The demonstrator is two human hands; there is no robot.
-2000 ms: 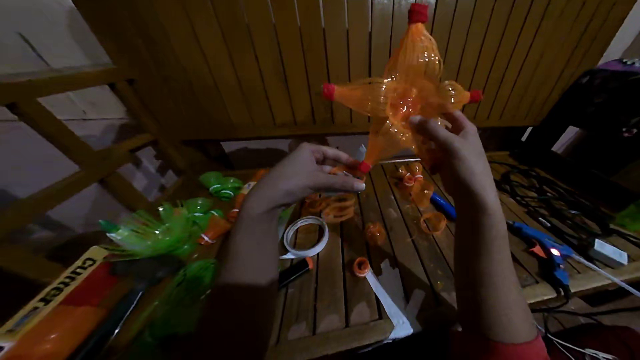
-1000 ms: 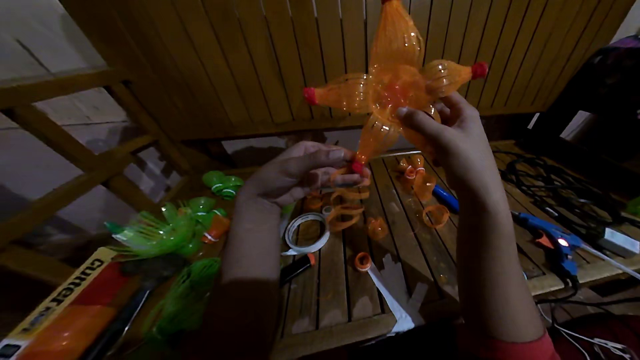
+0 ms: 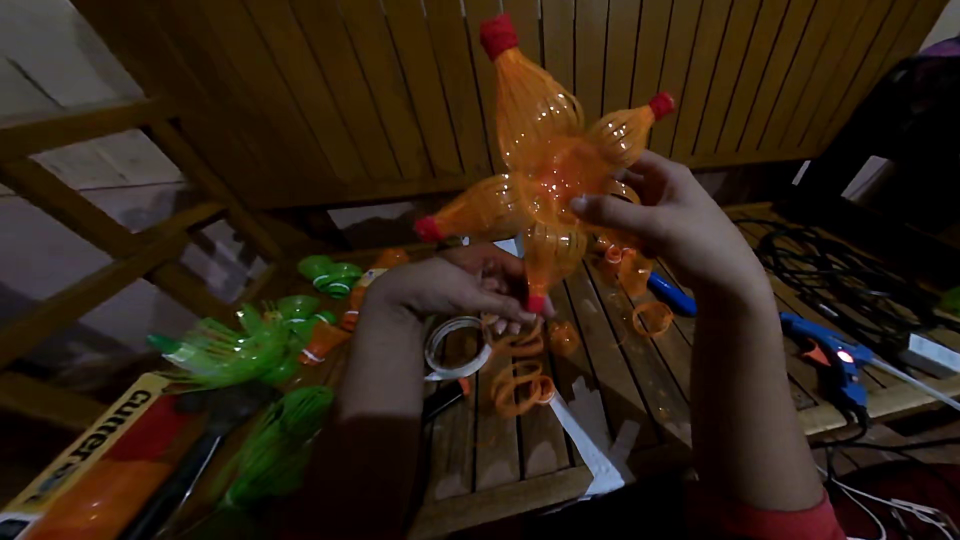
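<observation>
An orange plastic star ornament, made of ribbed bottle-like pieces with red-wrapped tips, is held up above the slatted wooden bench. My right hand grips it near its centre, the thumb on the front and the fingers behind. At its lower point, my left hand has its fingers around the red tip. Curled orange plastic strips lie below that hand. Left of them are a roll of white tape and a dark tool with an orange tip.
Green cut plastic pieces, a black-handled tool and a cutter package are at left. A blue glue gun, coiled black cables and a blue cylinder lie at right. The bench's slatted back rises behind.
The star has turned in my hands, its top point now leaning left and its right point tilted upward. Both hands remain on it.
</observation>
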